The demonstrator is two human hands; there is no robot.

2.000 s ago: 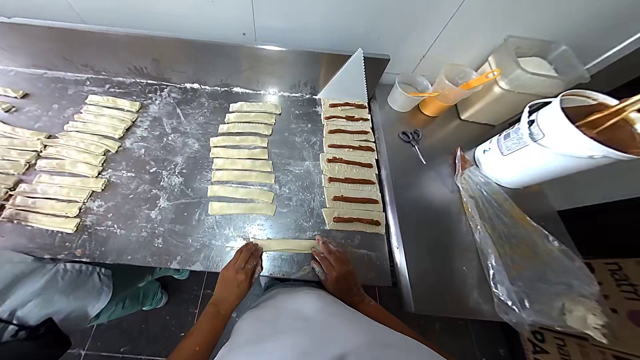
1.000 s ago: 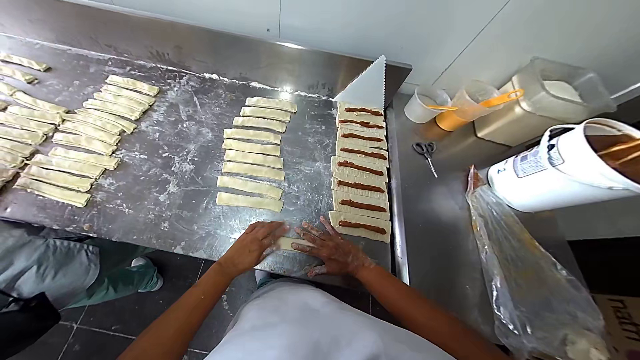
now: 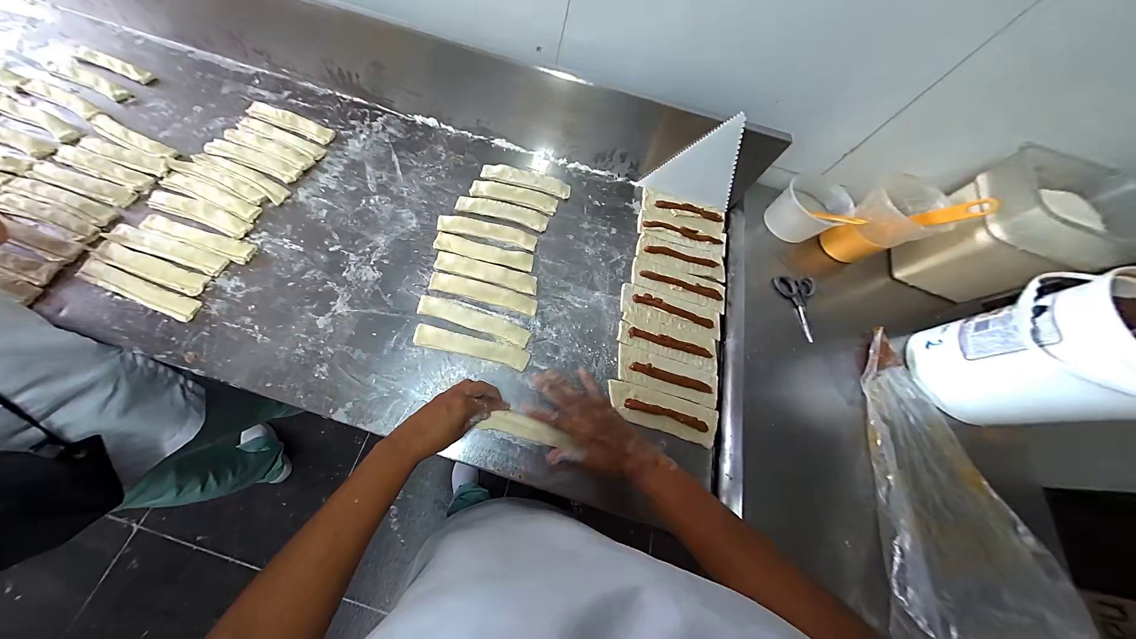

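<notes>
At the steel table's near edge lies a rolled dough strip (image 3: 525,428). The fingers of my left hand (image 3: 457,413) are closed on its left end. My right hand (image 3: 596,426) is spread over its right end, slightly blurred; whether it presses the dough cannot be told. Beyond my hands runs a column of folded dough strips (image 3: 484,278). To the right, flat dough pieces (image 3: 661,410) overlap in a column, each bearing a line of reddish-brown filling (image 3: 672,340). A white serrated dough scraper (image 3: 701,164) leans at that column's far end.
More folded strips (image 3: 160,257) cover the table's left part, beside another person (image 3: 98,390). On the right counter are scissors (image 3: 799,302), plastic jugs (image 3: 803,209), a clear container (image 3: 1012,222), a white bucket (image 3: 1003,351) and a plastic bag (image 3: 950,497).
My left hand has gone from lying flat near the strip to closed fingers at its left end. More of the strip shows between my hands than one second ago. The view has shifted.
</notes>
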